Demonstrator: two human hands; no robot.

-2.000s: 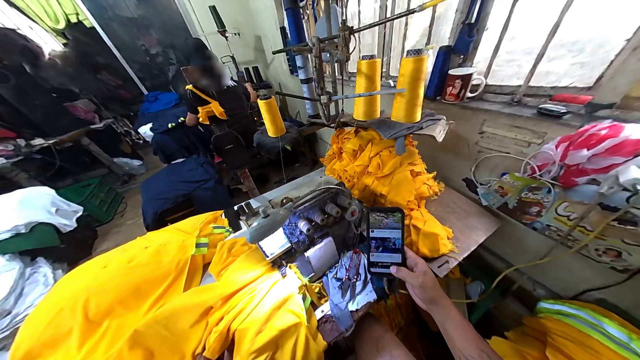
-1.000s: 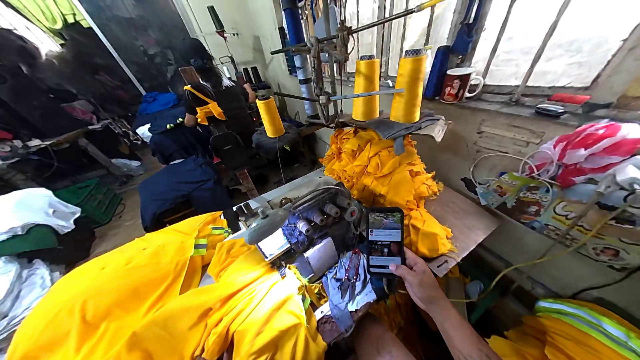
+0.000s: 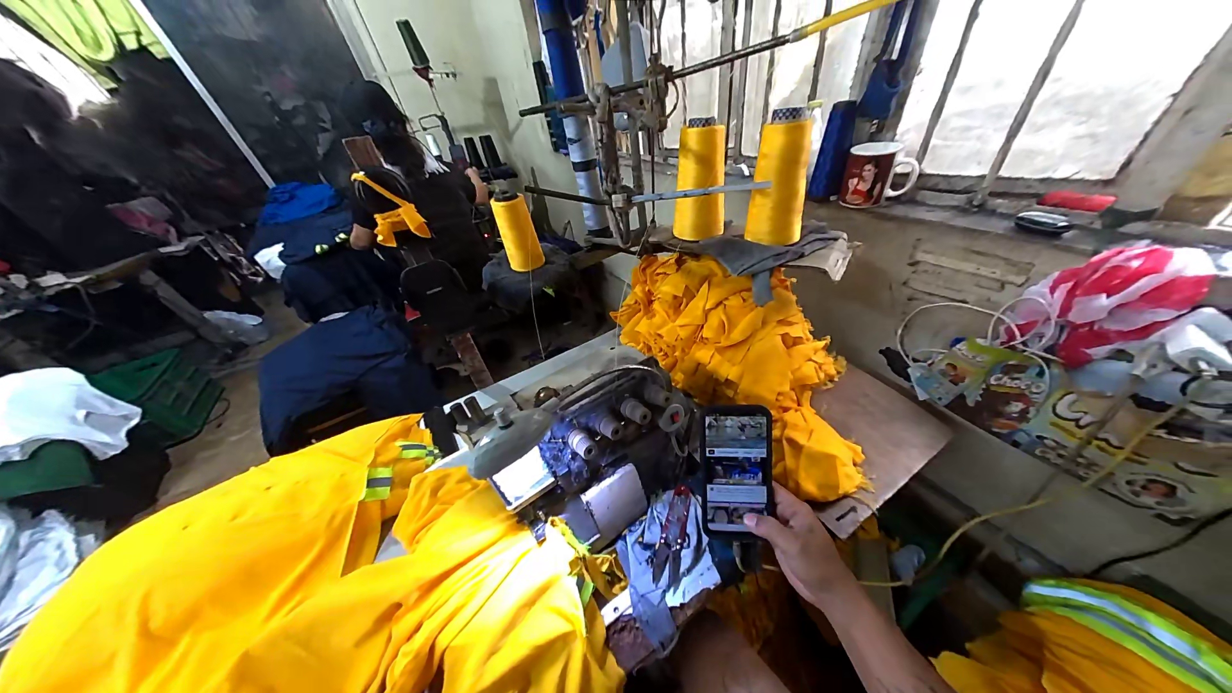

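My right hand (image 3: 804,544) holds a smartphone (image 3: 737,472) upright with its lit screen towards me, the thumb at the screen's lower edge. Just left of the phone is an overlock sewing machine (image 3: 616,423) with several tension dials. Thread snips (image 3: 671,539) lie on a grey-blue cloth (image 3: 698,568) at the machine's front. Yellow fabric with reflective tape (image 3: 289,558) is spread over the table's left side and reaches the machine. A heap of yellow fabric scraps (image 3: 731,337) lies behind the phone. My left hand is not in view.
Yellow thread cones (image 3: 778,178) stand behind the scraps, below a metal thread stand (image 3: 616,115). A mug (image 3: 874,175) is on the window ledge. A person in dark clothing (image 3: 433,192) sits at the back left. A green crate (image 3: 164,395) stands on the floor; a yellowish cable (image 3: 972,525) hangs at right.
The picture on the phone's screen has changed. My right hand stays in place with the phone. The seated person's head has shifted slightly.
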